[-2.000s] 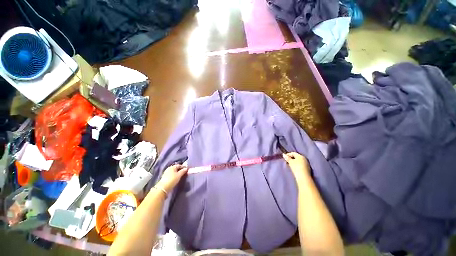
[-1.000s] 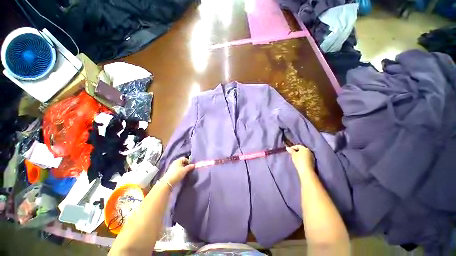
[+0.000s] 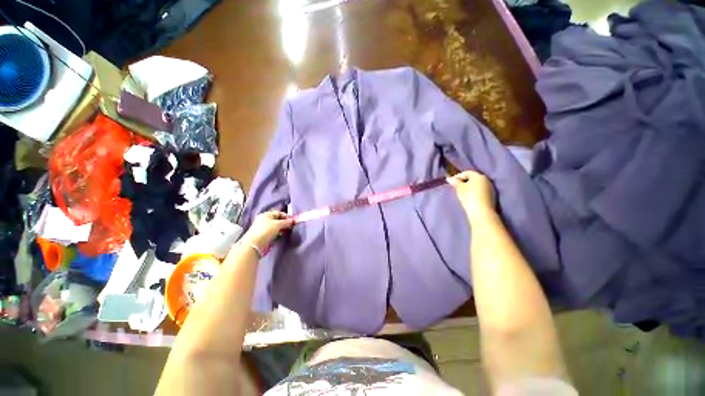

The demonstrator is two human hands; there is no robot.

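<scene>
A dusty purple jacket [image 3: 340, 263] lies front up on the table, its front edge a dark line down the middle. A pink and dark red tape measure [image 3: 371, 199] is stretched across its waist. My left hand [image 3: 270, 226] pinches one end at the jacket's left side in the picture. My right hand [image 3: 470, 188] pinches the other end by the sleeve at the right side. The tape rises slightly towards my right hand.
The brown table [image 3: 247, 46] has a worn patch. At left are a fan [image 3: 22, 69], a red-orange bag [image 3: 89, 186], black scraps [image 3: 158, 197], clear plastic and an orange-rimmed tub [image 3: 176, 290] beside my left forearm. A purple garment pile [image 3: 634, 162] is at right.
The view has tilted down, so the jacket and hands sit higher in the picture and my torso shows at the bottom. Both hands still hold the tape across the waist.
</scene>
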